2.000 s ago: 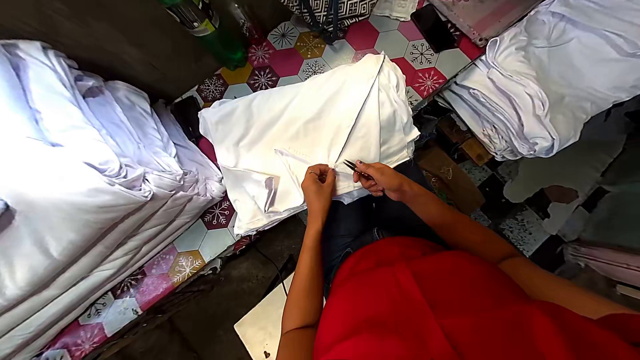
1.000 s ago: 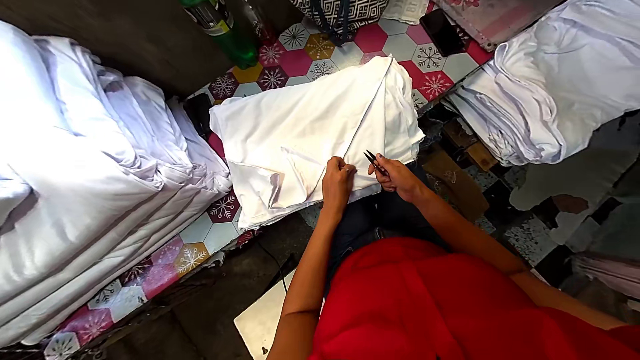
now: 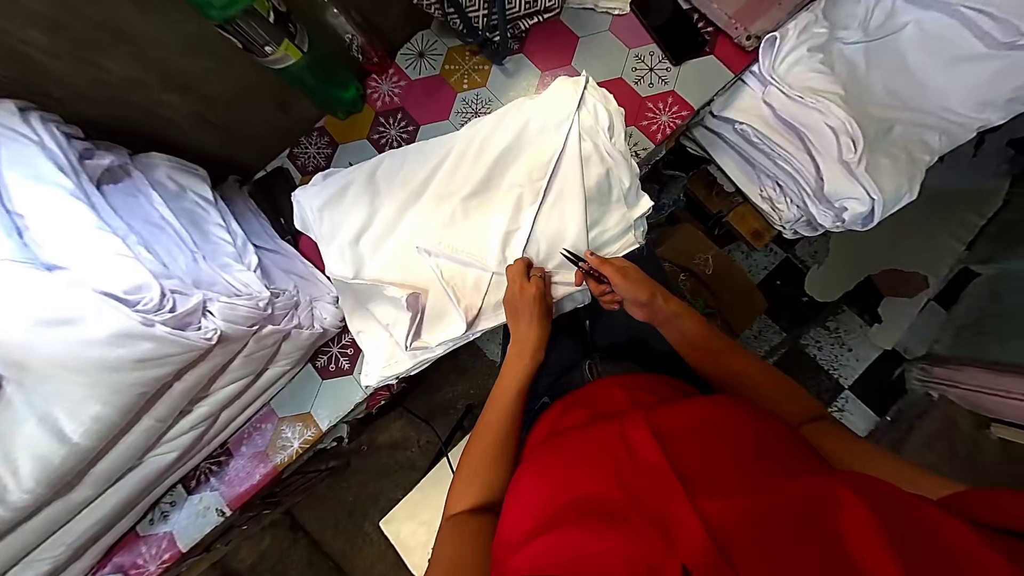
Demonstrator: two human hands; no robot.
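Observation:
A pile of folded white fabric pieces [image 3: 448, 200] lies on the patterned table in front of me. At its near edge my left hand [image 3: 528, 300] pinches the white cloth, a ring on one finger. Just to the right, my right hand [image 3: 620, 284] holds small dark thread snips [image 3: 578, 261], their pointed tips directed up and left over the cloth. The two hands are close together but apart. Whether the blades touch a thread is too small to tell.
A tall stack of white fabric [image 3: 120, 336] stands at the left, another folded white stack [image 3: 840, 120] at the upper right. Behind the pile are a green plastic bottle [image 3: 320, 80], a patterned bag [image 3: 520, 10] and a dark phone [image 3: 670, 30]. A pale board [image 3: 420, 508] is below the table.
The right hand with the snips has lowered slightly beside the left hand since one second ago. The left hand still pinches the cloth at the near edge.

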